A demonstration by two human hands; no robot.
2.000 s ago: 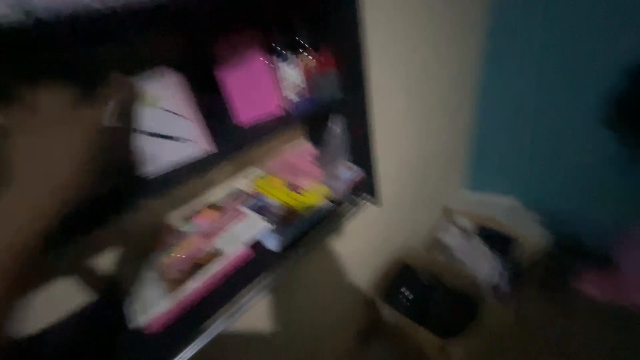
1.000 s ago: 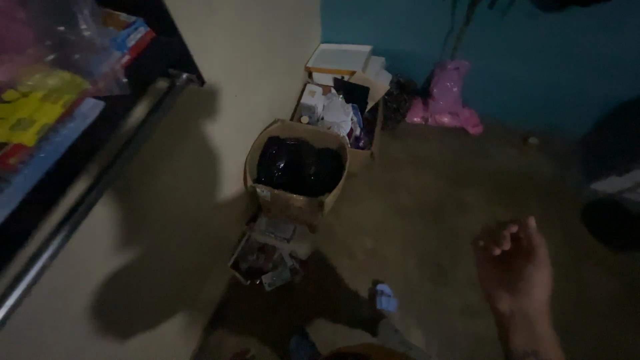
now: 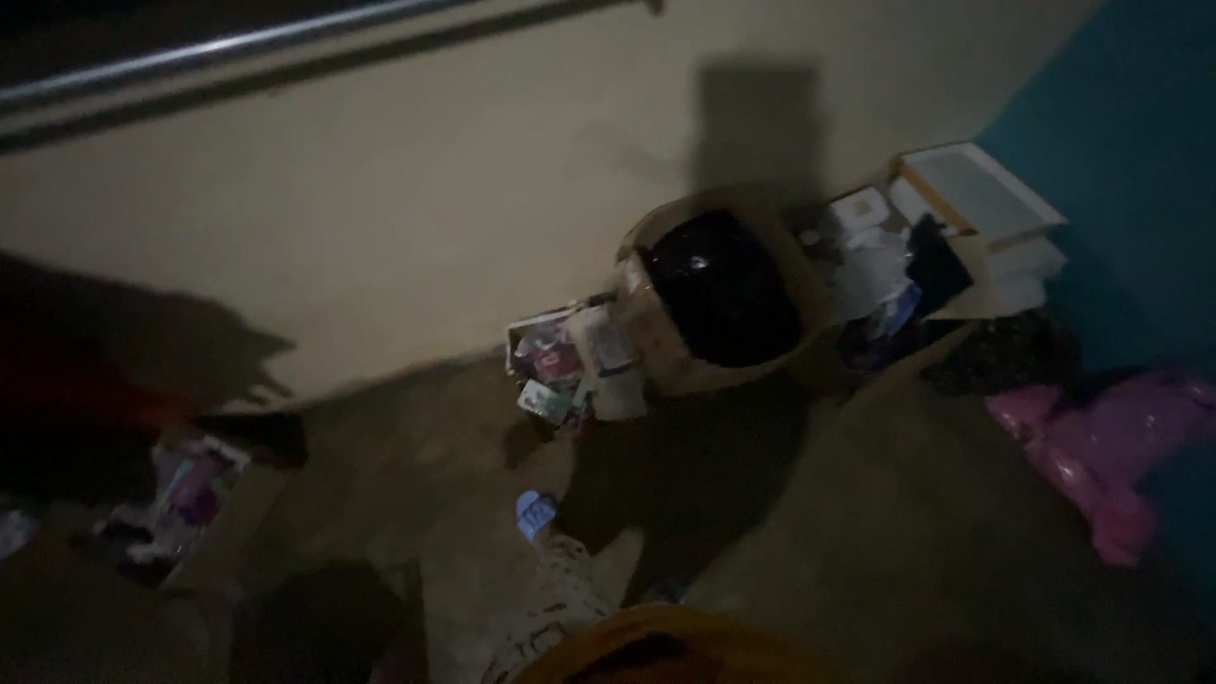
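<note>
Neither of my hands shows clearly in the dim head view. Ahead on the floor stands a cardboard box [image 3: 670, 347] holding a shiny black plastic bag [image 3: 727, 290]. Against its left side is a small pile of papers and cards [image 3: 551, 370]. Right of it, another open box holds white papers [image 3: 869, 271] and dark and blue items. My foot in a light blue slipper [image 3: 536, 513] is on the floor, below the small pile.
A cream wall [image 3: 427, 209] runs behind the boxes and meets a teal wall [image 3: 1130, 180]. Pink plastic bags [image 3: 1102, 456] lie at the right. Another box of mixed items [image 3: 195, 484] is at the lower left. A metal rail [image 3: 256, 43] crosses the upper left.
The hand seen at the lower right one second ago is out of view. The view has swung down and turned from the shelf toward the floor and boxes.
</note>
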